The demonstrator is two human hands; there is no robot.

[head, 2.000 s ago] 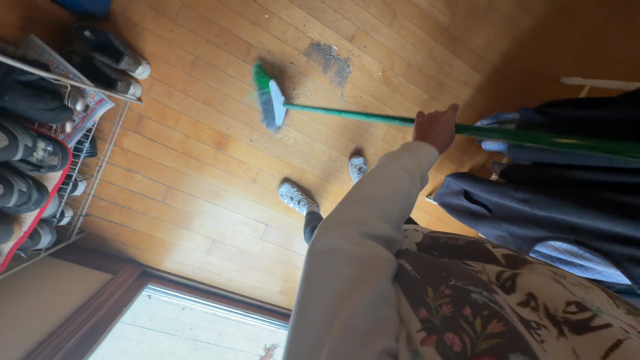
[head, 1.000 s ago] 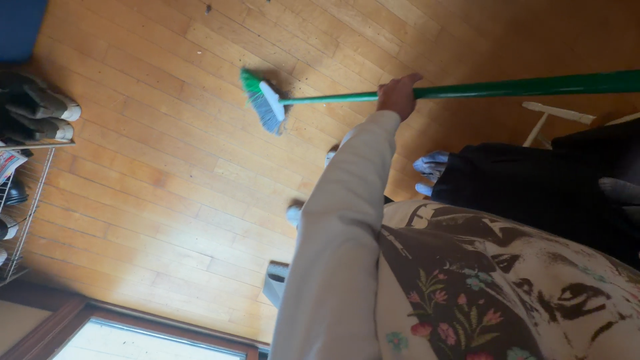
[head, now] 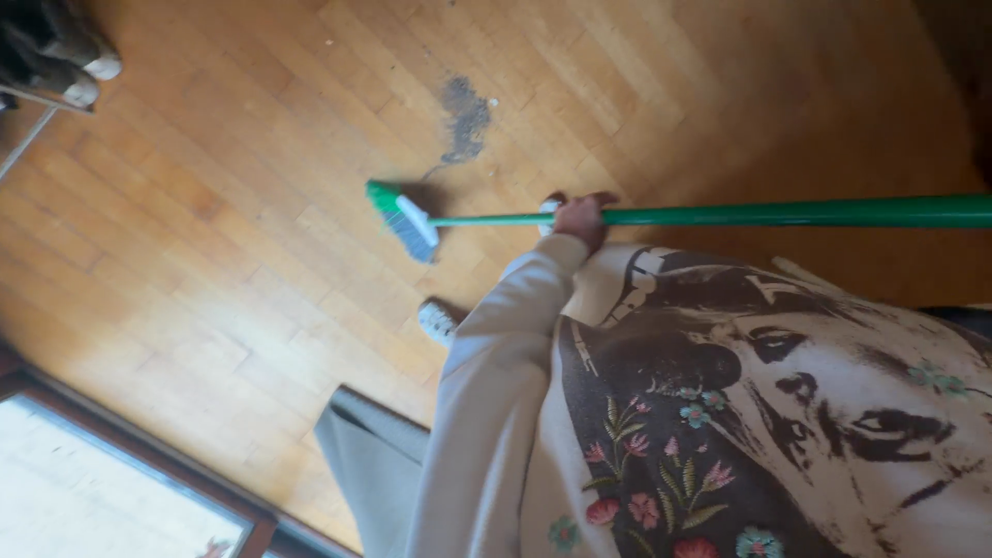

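Note:
My left hand (head: 581, 221) is closed around the green handle of a broom (head: 713, 215), which runs out of the right edge. The broom head (head: 415, 221), with a white block and green and grey bristles, rests on the wooden floor (head: 232, 256). A patch of grey dust and debris (head: 465, 120) lies just above the bristles in the head view, apart from them. One light-coloured shoe of mine (head: 438, 322) is below the broom head; the other (head: 549, 211) is partly hidden behind my hand and the handle. My right hand is out of view.
Dark shoes with pale toes (head: 81, 81) sit by a wire rack at the upper left. A grey mat or cloth (head: 372, 457), partly hidden by my sleeve, lies at the lower middle. A brown-framed glass door or window (head: 139, 457) borders the lower left.
The dust patch, out of view one second ago, shows again. The view has shifted, so the dark garments at the right have mostly left it. My left hand has kept hold of the broom.

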